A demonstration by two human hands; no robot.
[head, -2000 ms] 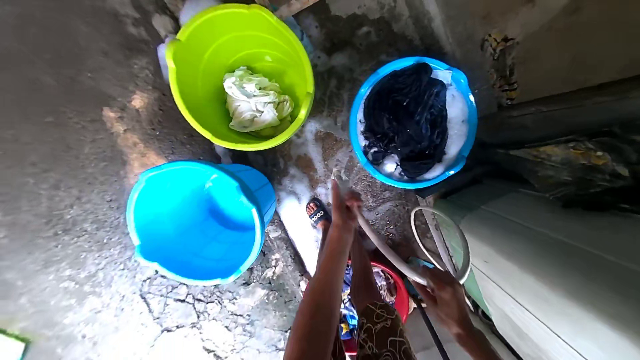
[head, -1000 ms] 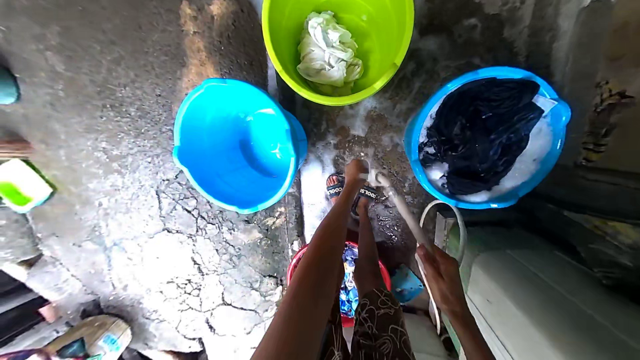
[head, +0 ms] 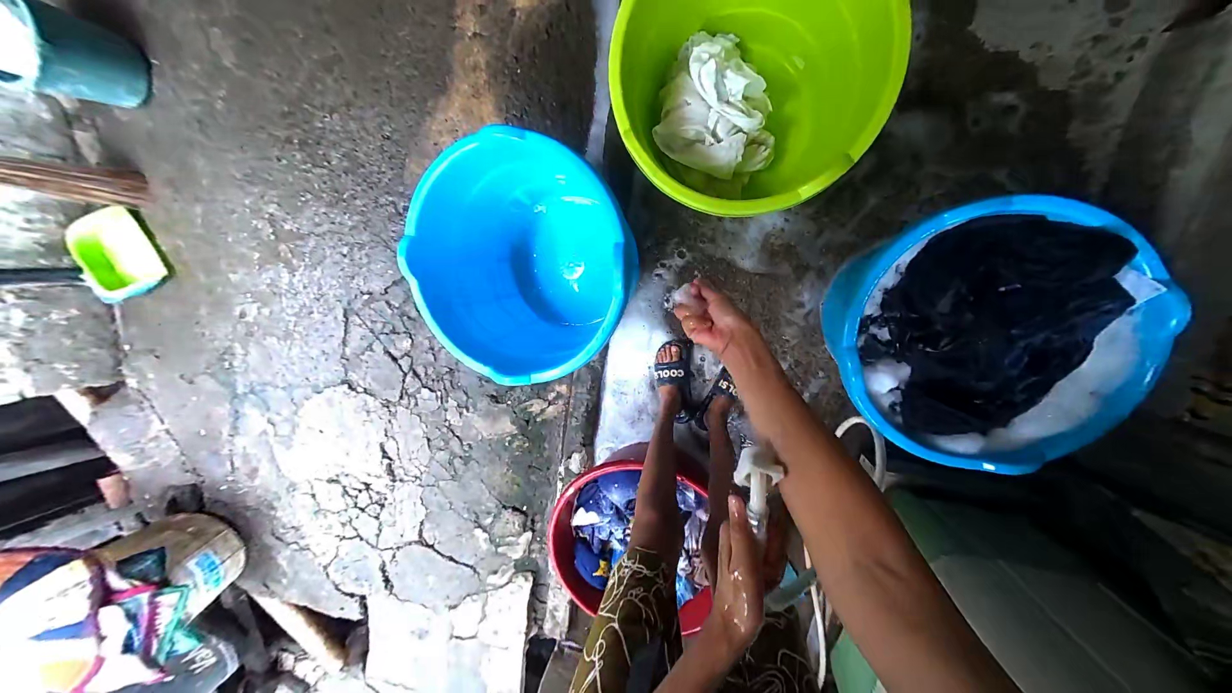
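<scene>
In the head view, my right hand [head: 710, 320] reaches forward above my sandals, fingers curled, with whitish water or foam at the fingertips. My left hand [head: 739, 582] is wet and lies along a pale hose [head: 758, 476] near my knees, its fingers partly hiding the hose. The hose's end points up beside my right forearm. An open blue bucket [head: 500, 260] with a little liquid stands left of my right hand. Beyond it, a lime-green tub [head: 818, 106] holds bunched white cloth [head: 714, 111]. On the right, dark cloth [head: 1001, 318] lies in suds in a blue tub [head: 1169, 318].
A red tub [head: 560, 539] with blue and patterned cloth stands by my legs. Cracked concrete [head: 423, 462] lies left, with a small green container [head: 111, 255] and a teal bucket [head: 106, 63] further off. A large pale-green object [head: 1011, 577] borders the lower right.
My left hand has drawn back from the hose's end toward my lap. My right hand has moved forward, away from the middle of the hose. The view has shifted left.
</scene>
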